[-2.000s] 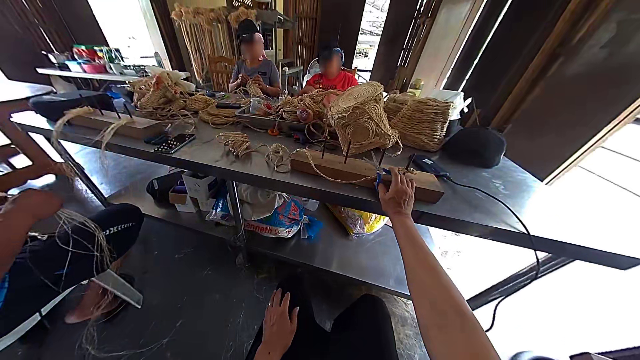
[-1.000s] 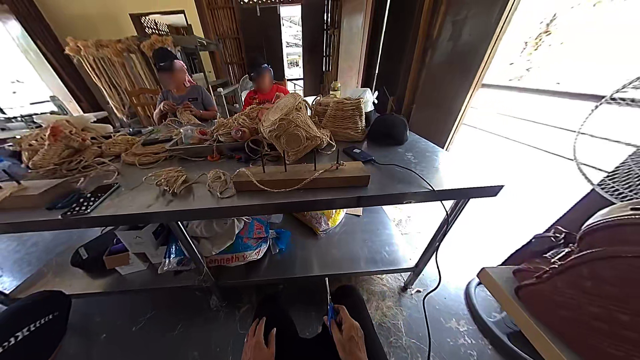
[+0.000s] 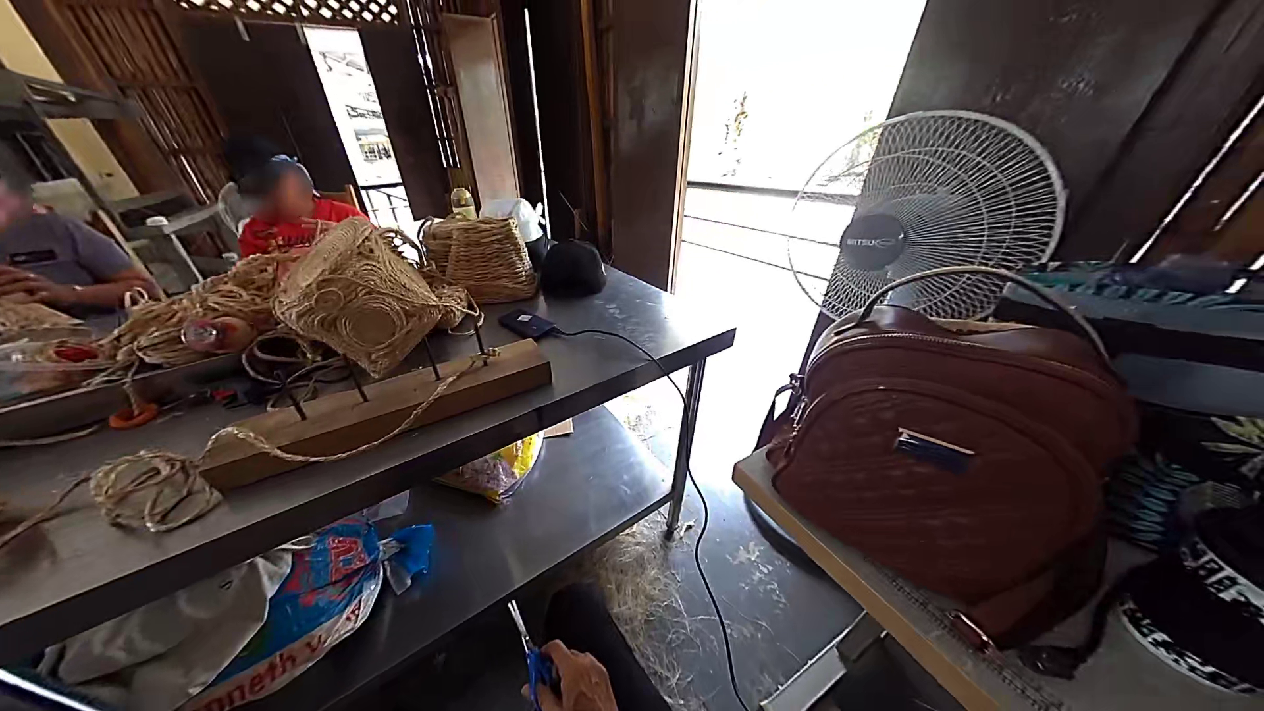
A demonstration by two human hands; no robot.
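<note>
My right hand [image 3: 581, 677] is at the bottom centre, over my dark-clad leg, closed around the blue handles of a pair of scissors [image 3: 523, 632] whose blades point up. My left hand is out of the frame. On the metal table lies a wooden block [image 3: 395, 415] with several upright metal pegs, and a twisted fibre cord [image 3: 326, 456] runs along it from a small coil [image 3: 156, 491] at its left end. Behind the block rests a woven fibre basket [image 3: 360, 296] tipped on its side, with a second woven basket [image 3: 486, 259] farther back.
A brown bag [image 3: 938, 474] sits on a smaller table at right, before a fan [image 3: 928, 207]. A black cable [image 3: 691, 474] hangs off the metal table [image 3: 632, 346]. Printed sacks [image 3: 326, 602] lie on the lower shelf. Two people sit across the table.
The view has swung right. My right hand, on the wooden block two seconds ago, came down to my lap with the scissors. My left hand has left the view.
</note>
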